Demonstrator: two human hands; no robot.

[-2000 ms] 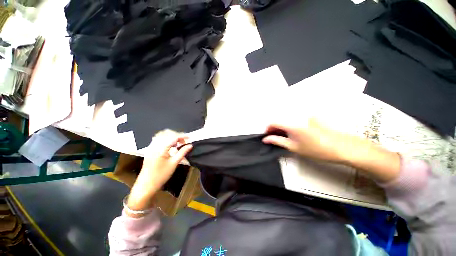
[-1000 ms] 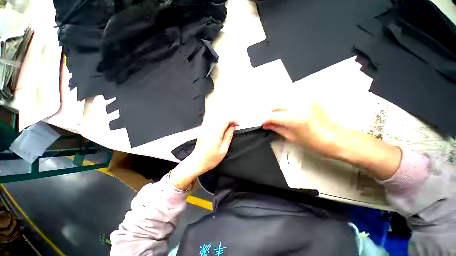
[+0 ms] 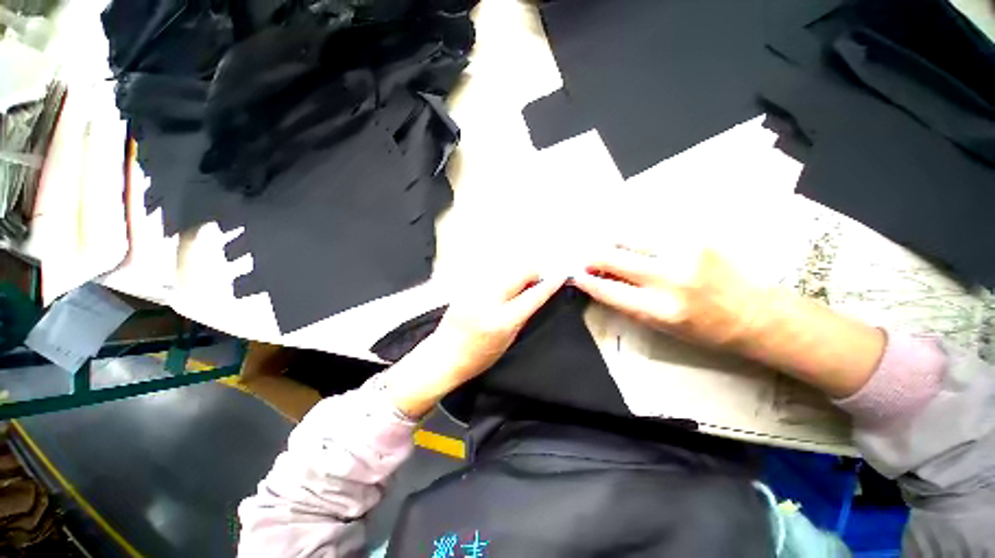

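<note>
A soft black panel (image 3: 556,354) lies at the near table edge and hangs down against my black apron. My left hand (image 3: 480,325) and my right hand (image 3: 666,294) meet at its top edge. The fingertips of both pinch the edge close together. Part of the panel's left end shows beyond my left wrist. The fold under my fingers is mostly hidden.
A large crumpled heap of black panels (image 3: 316,164) lies at the back left. Flatter black panels (image 3: 666,87) overlap at the back right. A scribbled pale sheet (image 3: 862,283) lies by my right forearm. A green metal frame (image 3: 142,381) with a hanging white paper (image 3: 79,327) stands left.
My left hand has moved right along the panel's top edge, from its left end to beside my right hand. My right hand has stayed near the same place, pinching the edge.
</note>
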